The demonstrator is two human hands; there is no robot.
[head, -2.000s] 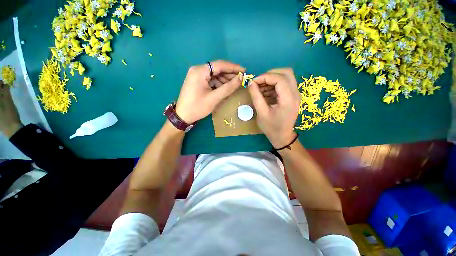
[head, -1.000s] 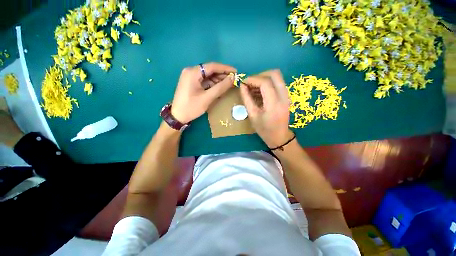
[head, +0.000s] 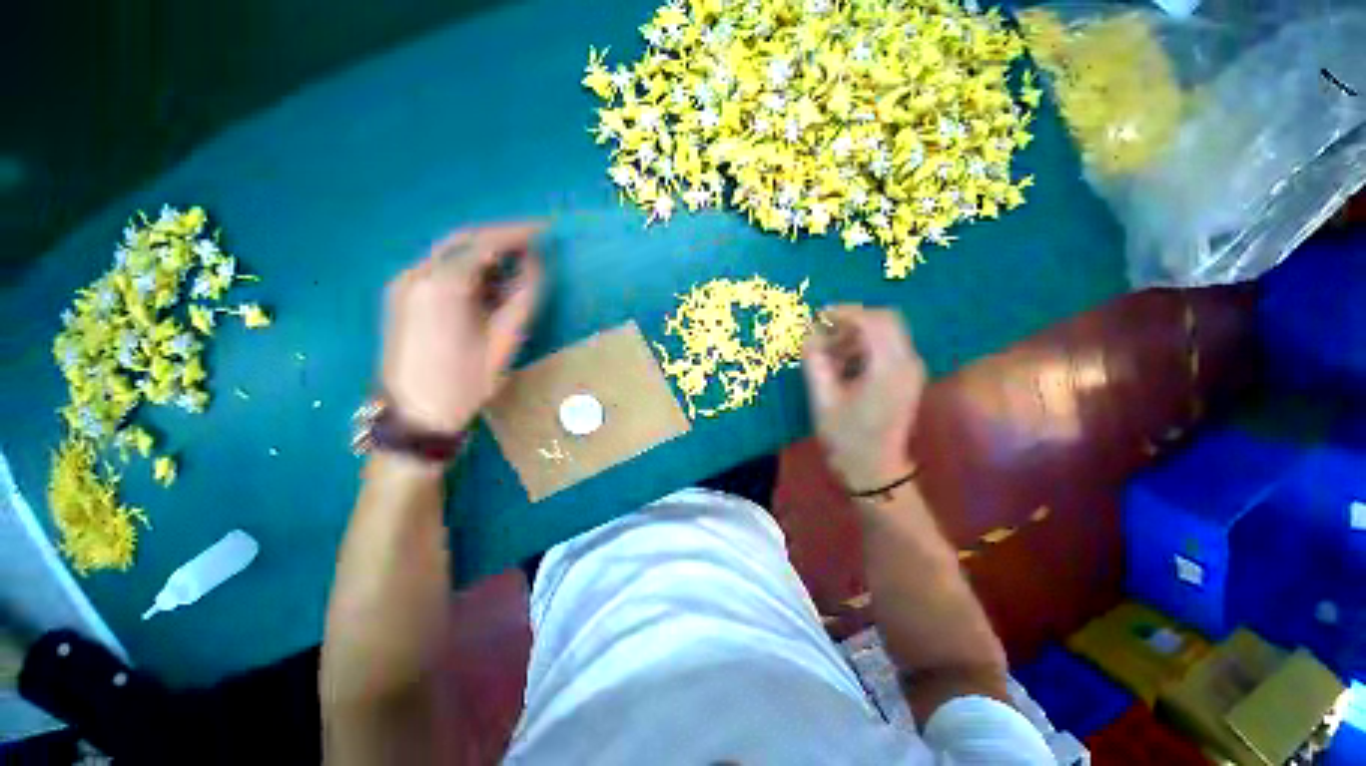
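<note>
My left hand (head: 454,326), with a watch at the wrist, is over the table left of the cardboard. It is blurred, and I cannot tell whether it holds anything. My right hand (head: 864,371) is at the table's front edge, right of the ring-shaped pile of small yellow parts (head: 697,338). Its fingers are bent, and I cannot tell if something is between them. The tan cardboard (head: 637,392) lies tilted between my hands, with a white glue disc (head: 581,415) and a few yellow slivers (head: 553,451) on it.
A large heap of yellow-and-white pieces (head: 824,112) lies at the back. A smaller heap (head: 138,322), a yellow clump (head: 93,509) and a white bottle (head: 204,573) are at left. A clear bag (head: 1228,165) is at right. Blue bins (head: 1213,516) stand below. A dark sleeve (head: 90,688) shows.
The view has turned to the right. My hands, earlier together at a yellow-and-white piece above the cardboard, have moved apart. The clear bag has come into view.
</note>
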